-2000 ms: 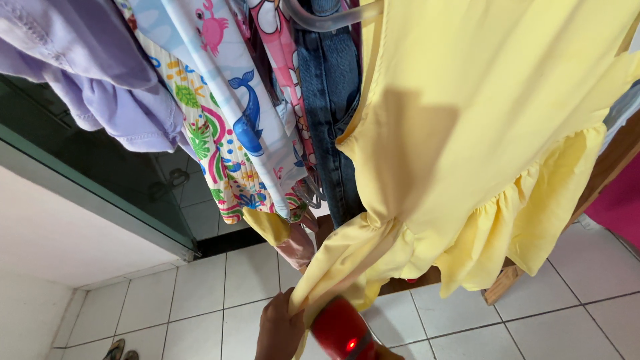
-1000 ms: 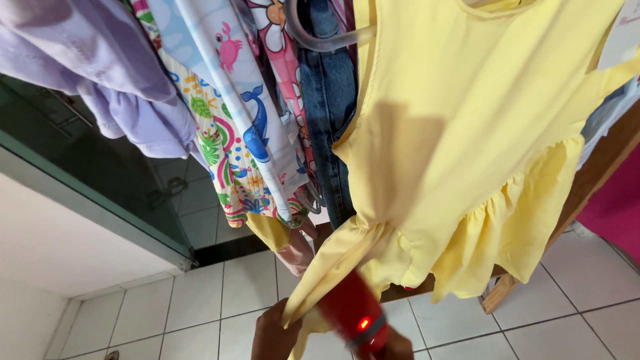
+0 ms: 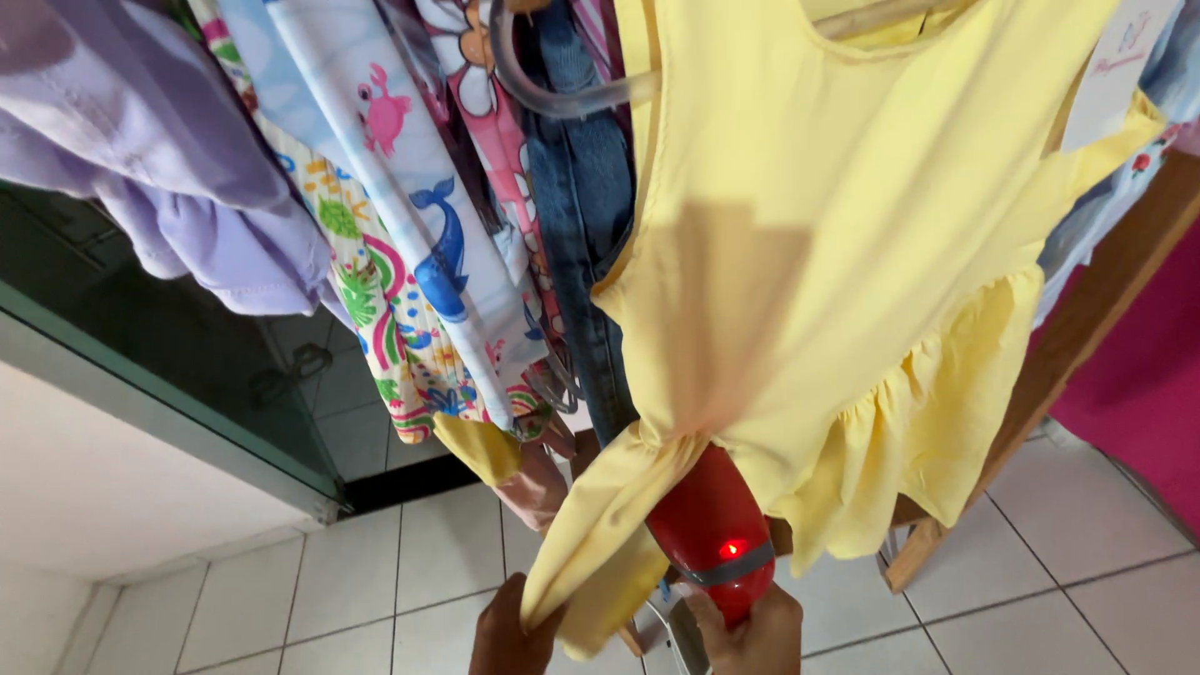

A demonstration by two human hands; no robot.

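A yellow sleeveless garment [image 3: 900,216] with a ruffled hem hangs in front of me, a white tag [image 3: 1116,75] at its upper right. My left hand [image 3: 516,628] pinches the lower left corner of its ruffle and holds the cloth stretched out. My right hand [image 3: 750,633] grips a red handheld device [image 3: 717,525] with a grey band and a lit red light, perhaps a garment steamer. The device's upper end is at the gathered waist seam, partly behind the stretched ruffle, so its tip is hidden.
Left of the yellow garment hang blue jeans [image 3: 581,187], a whale-print garment [image 3: 375,178] and lilac clothing [image 3: 159,159]. A clear plastic hanger [image 3: 572,101] juts beside the yellow cloth. A wooden rack leg [image 3: 1059,366] slants at right. A glass door [image 3: 169,347] stands at left above the tiled floor [image 3: 450,581].
The red device has moved from below the ruffle up to the waist seam, and it now stands more upright. My left hand keeps hold of the ruffle's corner.
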